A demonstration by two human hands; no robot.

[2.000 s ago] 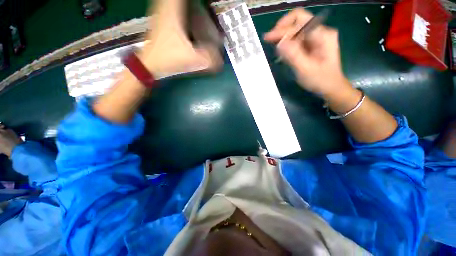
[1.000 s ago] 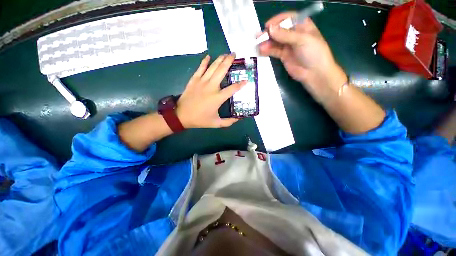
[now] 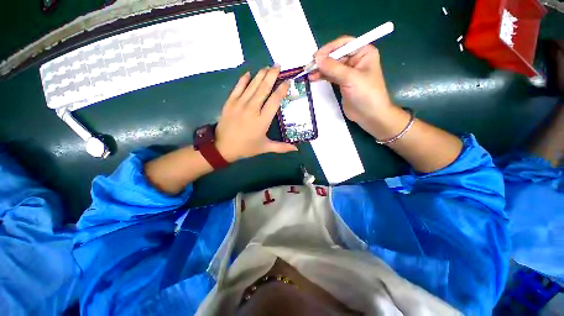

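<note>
An open phone unit [image 3: 298, 111], dark-rimmed with green and silver-white inside, lies upright before me, partly over the narrow sticker strip [image 3: 337, 139]. My left hand [image 3: 250, 117] lies along its left side, fingers spread, thumb near the bottom corner, steadying it. My right hand [image 3: 355, 77] holds white tweezers [image 3: 362, 42] like a pen, with the tip at the top of the phone's inside. Whether a small adhesive piece is at the tip cannot be told.
A wide sticker sheet [image 3: 142, 55] lies at the left, with a white rod with a round end [image 3: 80, 129] below it. A red bin [image 3: 504, 37] stands at the right, with small white scraps beside it. Blue sleeves of other people show at both sides.
Two seconds ago my left hand was blurred, holding something dark; the phone unit now lies on the table. Since one second ago, my right hand has brought the tweezers' tip down to the phone's top.
</note>
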